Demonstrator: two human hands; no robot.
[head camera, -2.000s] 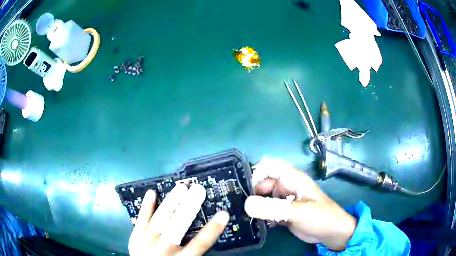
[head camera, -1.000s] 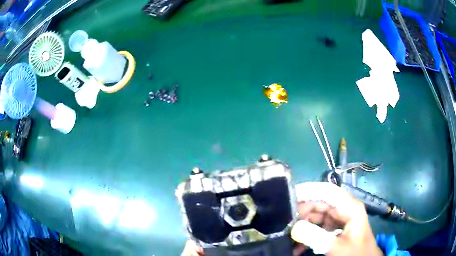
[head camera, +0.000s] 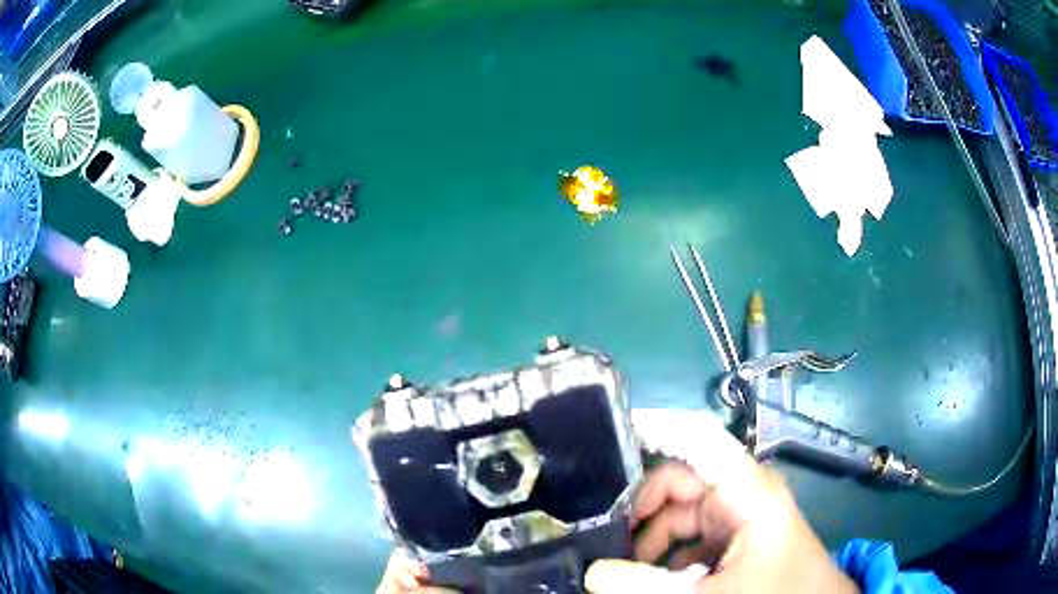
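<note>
The camera housing (head camera: 580, 464) is held up at the lower middle, its mottled grey camouflage outside facing me, with a hexagonal ring around the round black lens (head camera: 501, 468) at its centre and two small knobs on its top edge. My right hand (head camera: 725, 511), with white coverings on fingertips, grips the housing's right side and lower right corner. My left hand (head camera: 408, 577) shows only as a small part of fingers at the lower left corner of the housing; the rest is hidden behind it or cut off by the picture's edge. The circuit board side is out of sight.
Tweezers (head camera: 704, 308) lie against the air blow gun (head camera: 812, 439) at right. An amber film clump (head camera: 591, 192), small dark parts (head camera: 321, 207), white pieces (head camera: 838, 151) and a blue bin (head camera: 864, 35) lie farther back. A white bottle (head camera: 191, 133) and fans (head camera: 62, 122) stand at left.
The housing has been turned from its circuit board side to its camouflage side. My left hand has moved from the board to behind the housing's lower left. My right hand keeps hold of the right side.
</note>
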